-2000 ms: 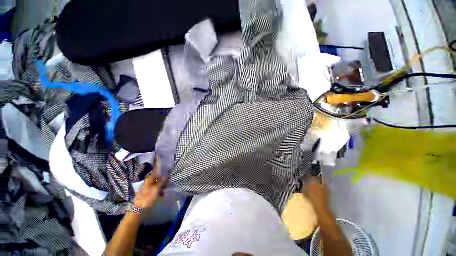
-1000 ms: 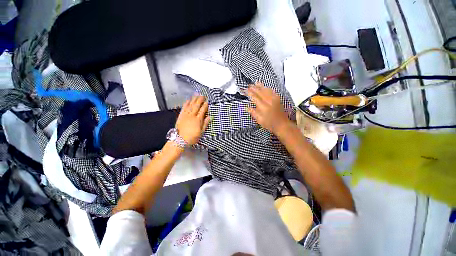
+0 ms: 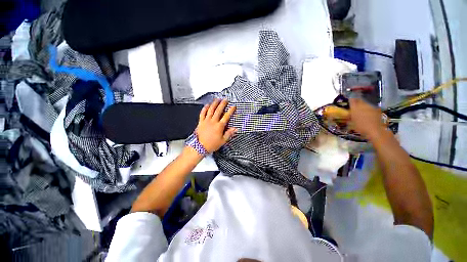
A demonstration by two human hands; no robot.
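The black-and-white checked garment piece point(image 3: 261, 120) is drawn over the right part of the narrow black sleeve board point(image 3: 148, 123); its upper end lies bunched on the white table behind. My left hand point(image 3: 214, 125) lies flat on the cloth at its left edge, fingers spread and pointing away from me. My right hand point(image 3: 364, 117) is at the steam iron point(image 3: 335, 113) on the right, over the rear of its orange handle. The hand is blurred, but its fingers appear closed round the handle. The iron is beside the metal iron rest point(image 3: 374, 79).
The large black pressing board point(image 3: 169, 23) lies at the far side. A garment pile point(image 3: 36, 189) with a blue strip point(image 3: 82, 73) is at left. Cream press cloth point(image 3: 327, 153) is below the iron. Hoses run right, above a yellow-green sheet point(image 3: 445, 189).
My right hand has left the garment and moved right to the iron. My left hand stays on the cloth, slightly further right. Earlier, the garment was lifted and spread in front of me, then came onto the sleeve board.
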